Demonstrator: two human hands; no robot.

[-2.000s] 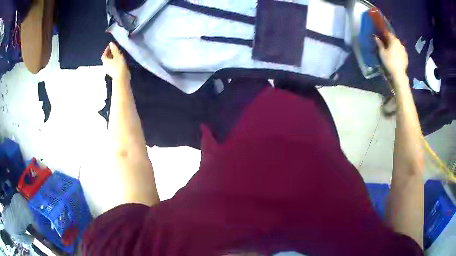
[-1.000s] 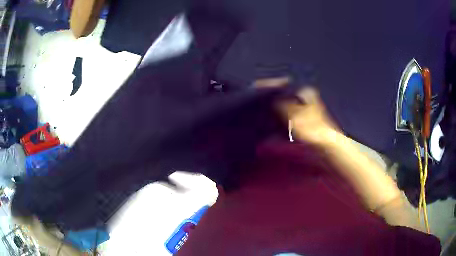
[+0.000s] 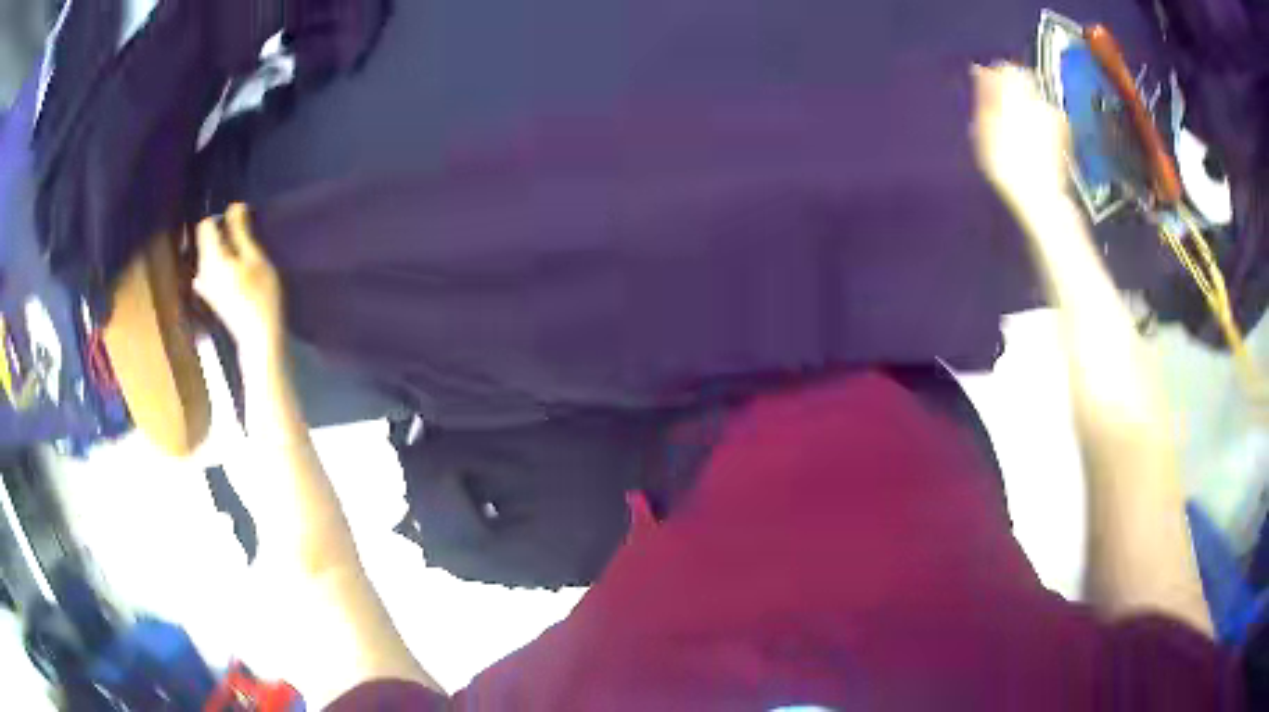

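Note:
A dark purple-navy garment piece (image 3: 626, 237) spreads across the pressing table, plain side up, with long creases running sideways near me. My left hand (image 3: 240, 271) is at its left edge, fingers bent on the cloth. My right hand (image 3: 1023, 132) is at its right end, fingers curled at the cloth; the fingertips are blurred. The steam iron (image 3: 1097, 123), with a blue top and an orange-red handle, rests just right of my right hand, not held. No pale interfacing shows on this piece.
Dark garments (image 3: 125, 153) are heaped at the left end, above a tan rounded form (image 3: 156, 362). Yellow cords (image 3: 1214, 285) run from the iron to the right. Dark cloth (image 3: 529, 487) hangs over the near edge. A red basket (image 3: 253, 691) is on the floor.
The interfaced piece seen first is out of sight; dark cloth was swept across towards the left and now lies spread out. My right hand left the iron, and my hands are wide apart again.

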